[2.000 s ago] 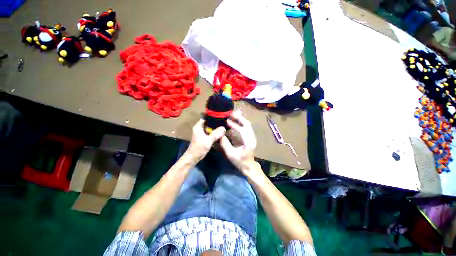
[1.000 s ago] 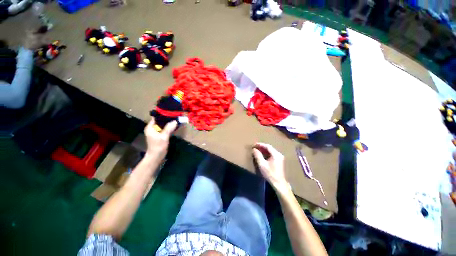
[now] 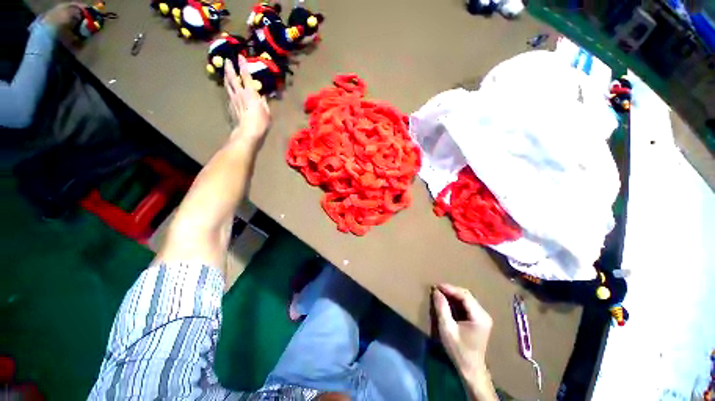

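My left hand (image 3: 249, 110) reaches to the finished penguins at the upper left, fingers extended against a black plush penguin with a red scarf (image 3: 265, 74); it does not appear to grip it. Another scarfed penguin (image 3: 226, 48) sits beside it, and more are grouped behind. My right hand (image 3: 464, 321) is at the table's front edge, fingers loosely curled and apart, with nothing visible in it. A loose pile of red scarves (image 3: 357, 157) lies between my hands. More scarves (image 3: 478, 207) spill from the white bag (image 3: 533, 149).
Pink-and-silver snips (image 3: 523, 329) with a cord lie right of my right hand. A penguin without visible red (image 3: 607, 288) lies at the bag's lower right, by the white table (image 3: 674, 235). Another person's arm (image 3: 31, 74) is at far left. A red stool (image 3: 137, 204) stands below.
My left hand has carried the scarfed penguin from beside the scarf pile to the group at upper left and appears to have let go. My right hand stays near the edge. The view has shifted.
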